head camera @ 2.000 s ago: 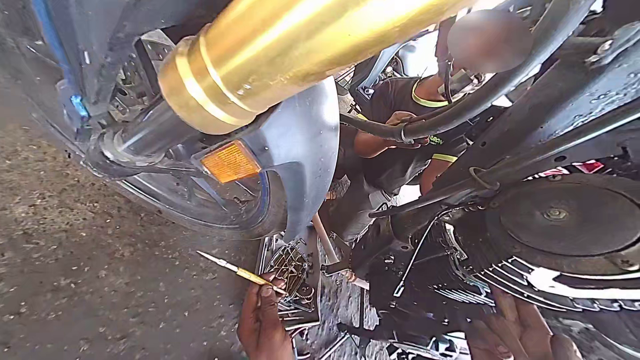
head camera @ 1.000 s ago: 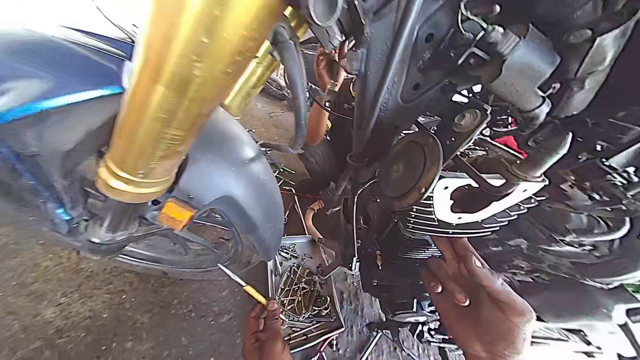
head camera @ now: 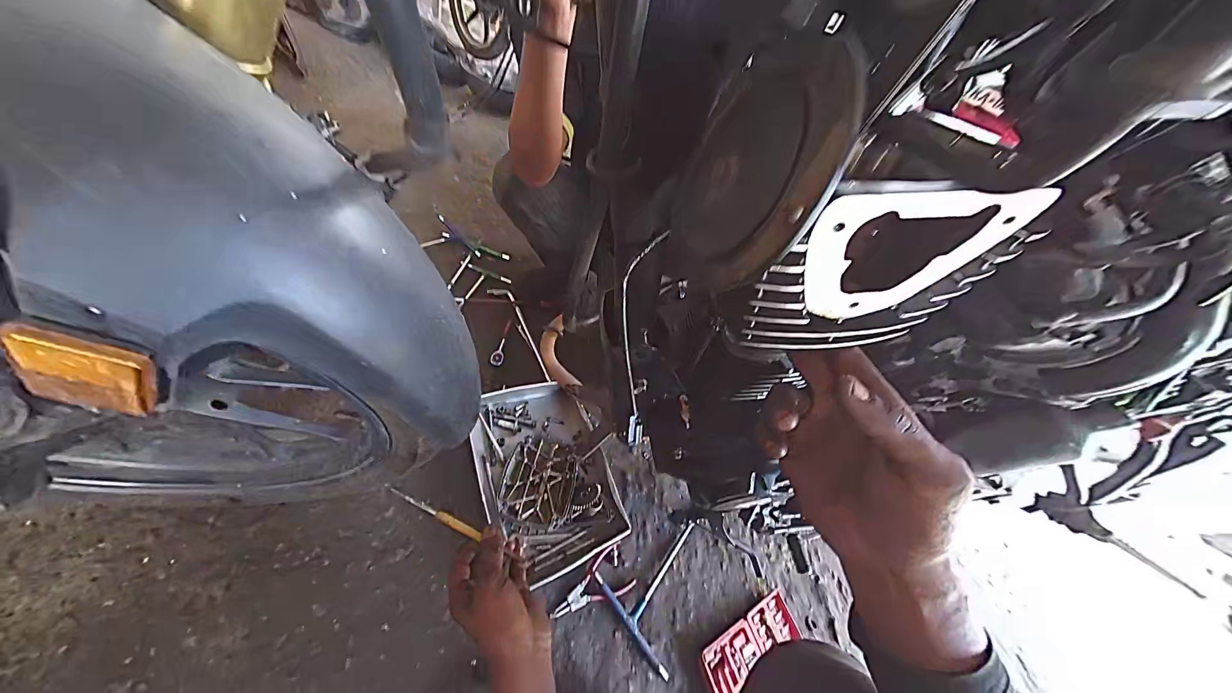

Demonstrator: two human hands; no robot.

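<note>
My left hand (head camera: pixel 496 592) grips the yellow handle of a thin pointed tool, perhaps a screwdriver (head camera: pixel 438 513), whose tip points up and left. Beside that hand lies a metal tray (head camera: pixel 484 462) holding bolts and metal parts (head camera: pixel 544 481). My right hand (head camera: pixel 857 462) is raised under a motorcycle's finned engine cylinder (head camera: pixel 818 332), its fingertips at the lower fins and partly hidden; whether they grip it I cannot tell. On the cylinder's face shows a white gasket-like plate (head camera: pixel 828 260) with a large opening. Left of the cylinder is a round black cover (head camera: pixel 770 164).
The front mudguard (head camera: pixel 318 250), wheel (head camera: pixel 289 462) and orange reflector (head camera: pixel 82 371) fill the left side. Pliers (head camera: pixel 582 597), a blue-handled T-wrench (head camera: pixel 630 626) and a red packet (head camera: pixel 751 640) lie on the ground. Another person's arm (head camera: pixel 537 106) is at the top, with more tools (head camera: pixel 476 269) below.
The view has shifted markedly closer to the engine and tray. My left hand still holds the yellow-handled tool, and my right hand remains beneath the cylinder.
</note>
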